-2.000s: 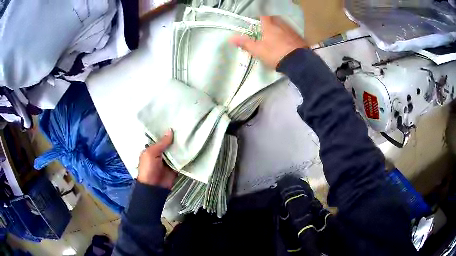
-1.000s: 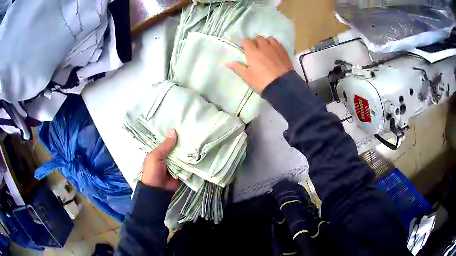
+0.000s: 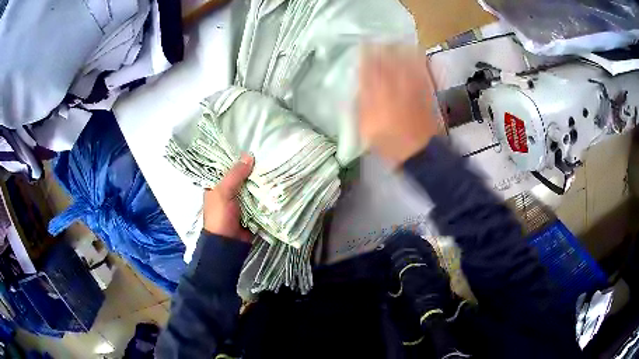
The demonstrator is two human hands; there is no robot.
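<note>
A thick bundle of pale grey-green garment pieces lies folded over on the white table, its layered edges fanning to the left and down towards my lap. My left hand grips its lower left side, thumb on top and fingers hidden beneath. More pale green pieces lie behind it, towards the back of the table. My right hand is blurred, over the right edge of these back pieces; whether it holds cloth cannot be told.
A white sewing machine stands at the right. Light blue-white pieces are heaped at the upper left. A knotted blue plastic bag is beside the table at the left. A blue crate is low right, and a clear plastic-wrapped package is upper right.
More layers have been folded over towards my left hand, so the front stack is thicker. My left hand has kept its grip. My right hand moved from the back layers to their right side.
</note>
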